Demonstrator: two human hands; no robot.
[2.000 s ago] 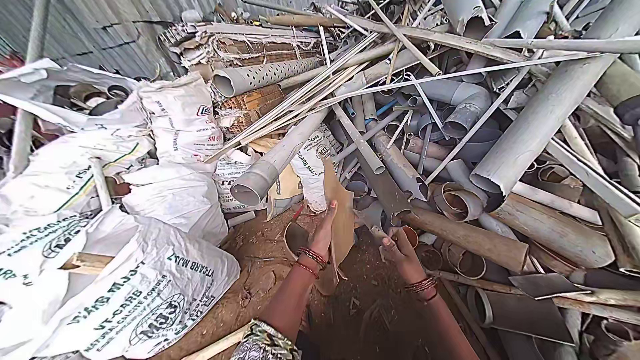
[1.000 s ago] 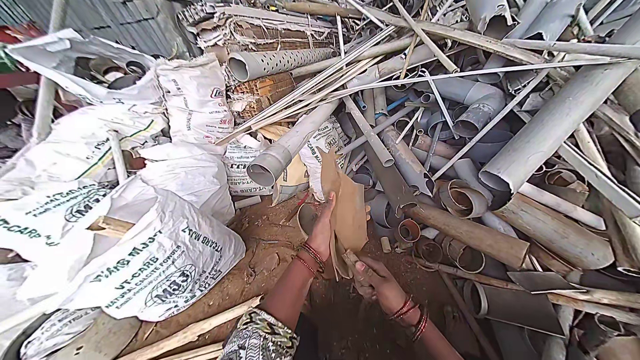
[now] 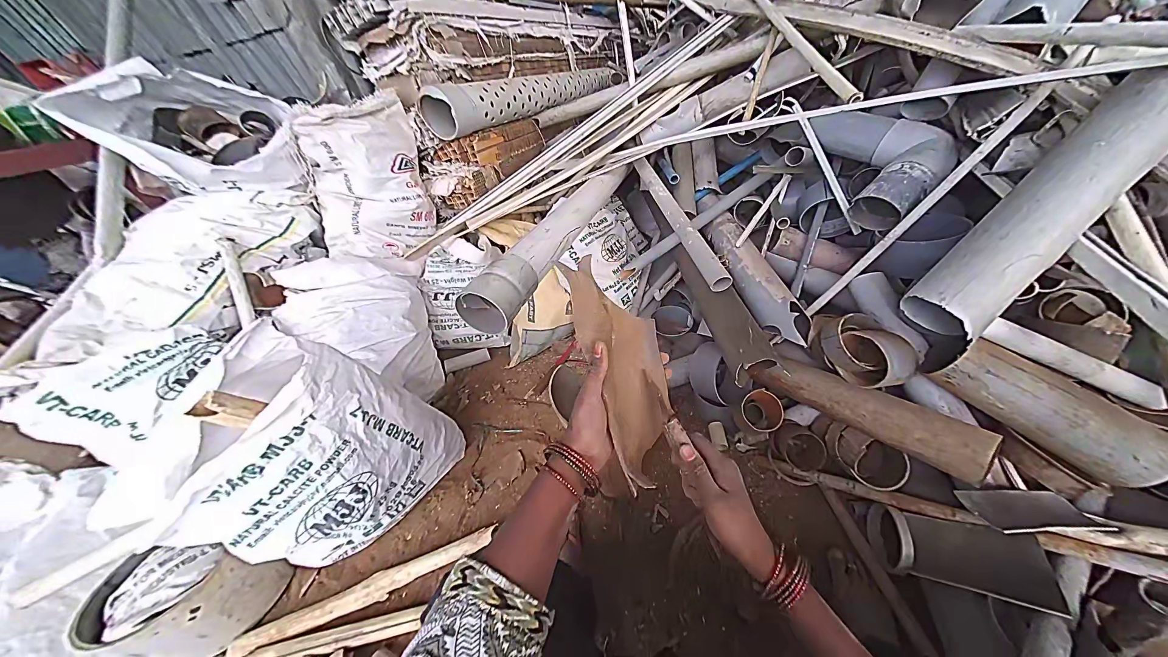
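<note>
A jagged, brown-stained piece of broken plastic pipe (image 3: 623,365) stands upright between my hands. My left hand (image 3: 591,415) holds it along its left edge, with the fingers partly hidden behind it. My right hand (image 3: 710,474) is closed around a small tool or handle, whose upper end lies against the piece's lower right edge; what kind of tool it is cannot be made out. Brown soil (image 3: 502,411) lies below, and a short pipe section (image 3: 568,388) rests just left of my left hand.
White printed woven sacks (image 3: 338,465) fill the left side. Grey and brown pipes (image 3: 1040,201) are heaped on the right. A wide grey pipe (image 3: 520,274) juts toward me beyond my hands. Long pale strips (image 3: 365,584) lie at the lower left, and a perforated pipe (image 3: 520,100) lies behind.
My right hand was higher and farther right of the piece two seconds ago; it has come down and in to the piece's lower right edge. My left hand keeps its hold.
</note>
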